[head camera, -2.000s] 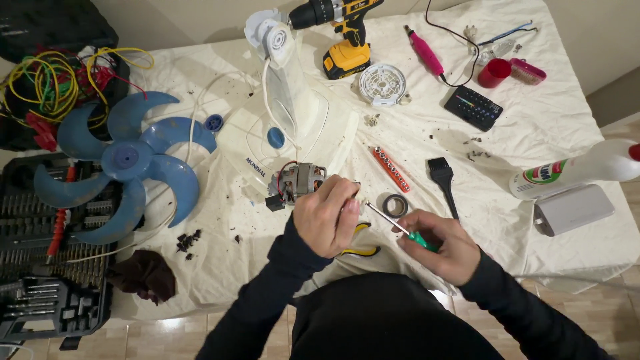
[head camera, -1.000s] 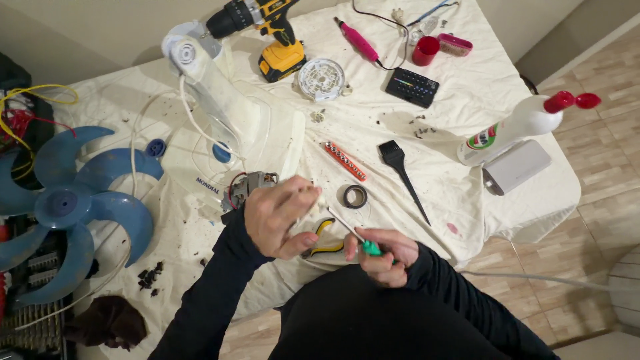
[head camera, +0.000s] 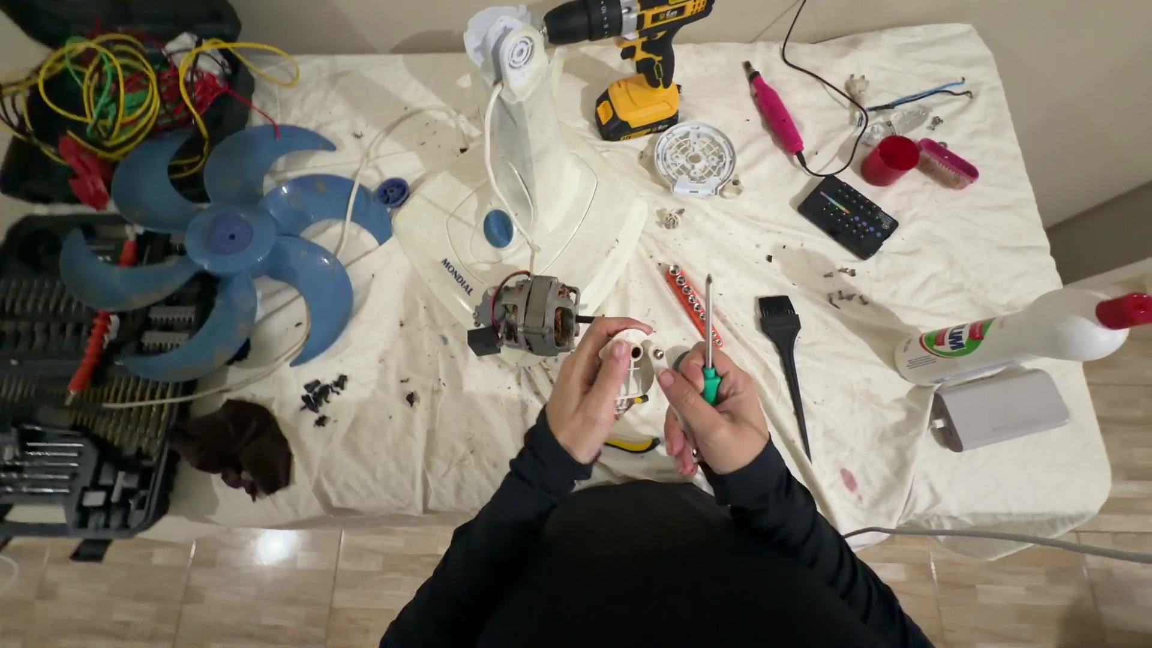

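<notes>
My left hand [head camera: 589,391] holds a small white plastic fan part [head camera: 637,373] with round metal-lined holes. The thumb and fingertips of my right hand [head camera: 718,409] touch the right side of that part. A screwdriver [head camera: 710,337] with a green handle is held in the same right hand, its shaft pointing away from me. Just beyond my left hand an electric fan motor [head camera: 540,317] lies at the front of the white fan base [head camera: 432,211]. Yellow-handled pliers [head camera: 633,445] lie partly hidden below the hands.
Blue fan blades [head camera: 232,236] and a tool case [head camera: 135,450] are at the left. A cordless drill [head camera: 652,54] stands behind. An orange socket rail [head camera: 691,301], black brush [head camera: 781,342], digital device [head camera: 848,217], spray bottle [head camera: 1017,337] and gray box [head camera: 1001,411] are to the right.
The screwdriver, which pointed toward the part in my left hand, now points away from me. My right fingertips have come to the white part. The view has shifted.
</notes>
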